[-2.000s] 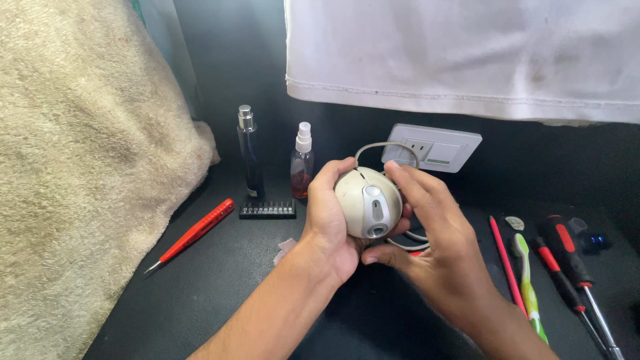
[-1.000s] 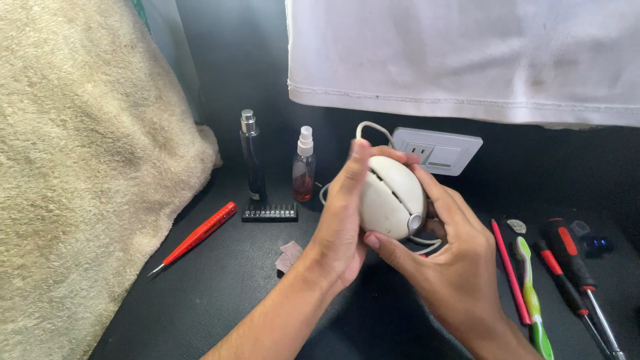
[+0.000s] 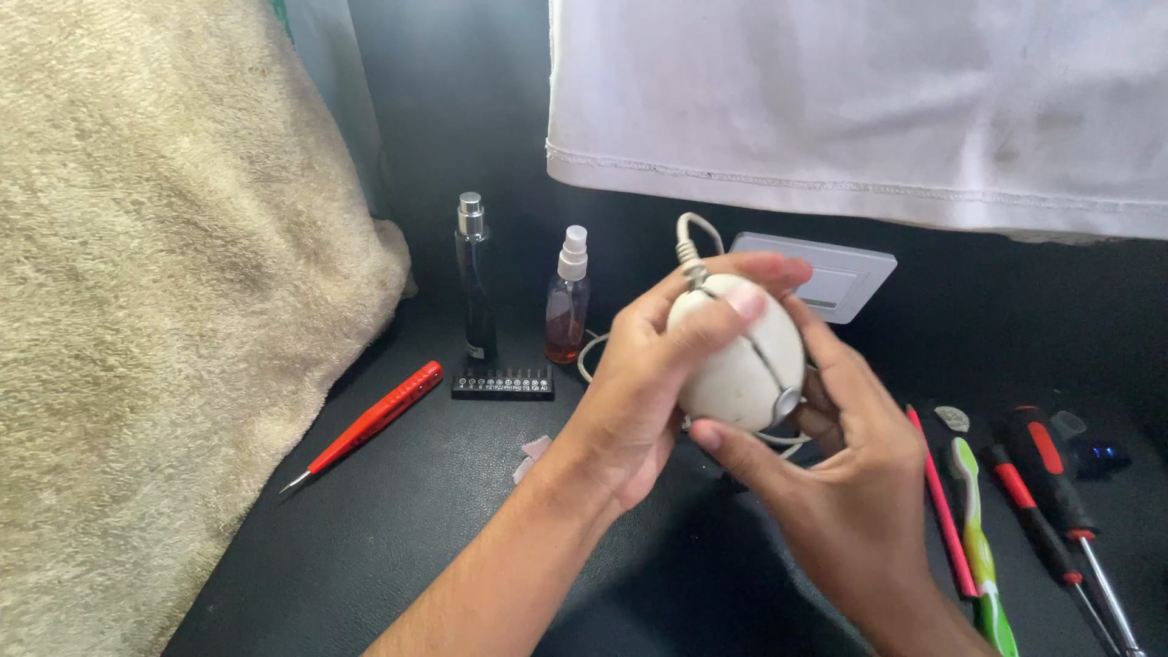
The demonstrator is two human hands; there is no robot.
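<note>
A white corded computer mouse [image 3: 741, 365] is held between both hands above the black surface, its cable [image 3: 698, 239] rising from the top end. My left hand [image 3: 639, 392] grips its left side, with the thumb lying across the shell. My right hand [image 3: 844, 465] holds the lower right part, thumb at the bottom edge and fingers behind. A dark seam runs along the shell to a round grey part near my right hand. More of the cable loops behind the hands. The undersides of the mouse and some fingers are hidden.
Left lie a red screwdriver [image 3: 379, 424] and a black bit holder [image 3: 503, 383], before a dark spray bottle [image 3: 475, 283] and a clear one [image 3: 568, 306]. Right are a pink pencil [image 3: 942, 506], a green toothbrush [image 3: 978, 547] and two screwdrivers [image 3: 1049, 474]. A wall socket [image 3: 826, 274] is behind.
Both hands have turned the mouse: its grey oval part faced the camera two seconds ago, and now the plain shell with the seam does. The left thumb has moved onto the shell.
</note>
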